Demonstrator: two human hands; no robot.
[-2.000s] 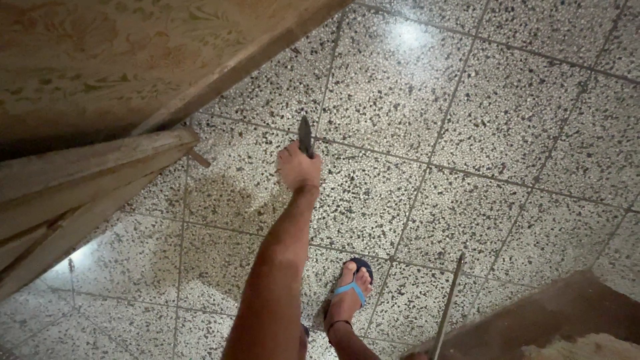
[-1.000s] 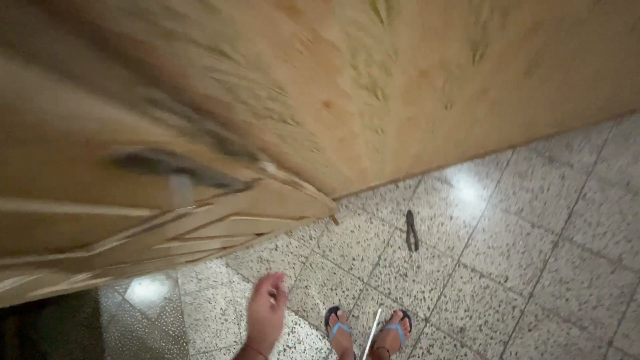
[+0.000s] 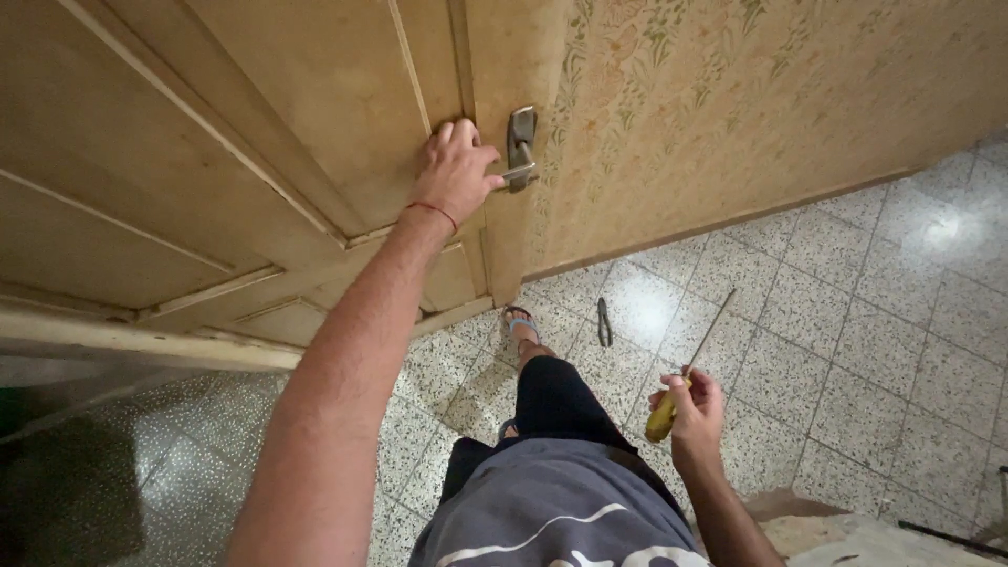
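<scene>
My left hand (image 3: 459, 169) is at the metal lever handle (image 3: 520, 169) of a cream paneled wooden door (image 3: 346, 102); thumb and fingers meet the lever's free end, and whether they close round it is hard to tell. The handle sits on a dark metal backplate (image 3: 521, 130). Low on the right, my right hand (image 3: 693, 405) holds a screwdriver (image 3: 709, 335) by its yellow handle, the long shaft pointing up and away. Between the door and that hand, a pair of dark pliers (image 3: 604, 323) lies on the speckled tile floor.
A wall with floral patterning (image 3: 693, 118) adjoins the door on the right. My foot in a blue-strapped flip-flop (image 3: 521, 323) stands near the door's bottom corner. A pale, worn surface (image 3: 835, 535) is at the lower right, with a dark thin rod (image 3: 945, 539) beside it.
The pliers, in a hand two seconds ago, lie on the floor in both later frames. My left hand has come up to the door handle. The view has swung widely.
</scene>
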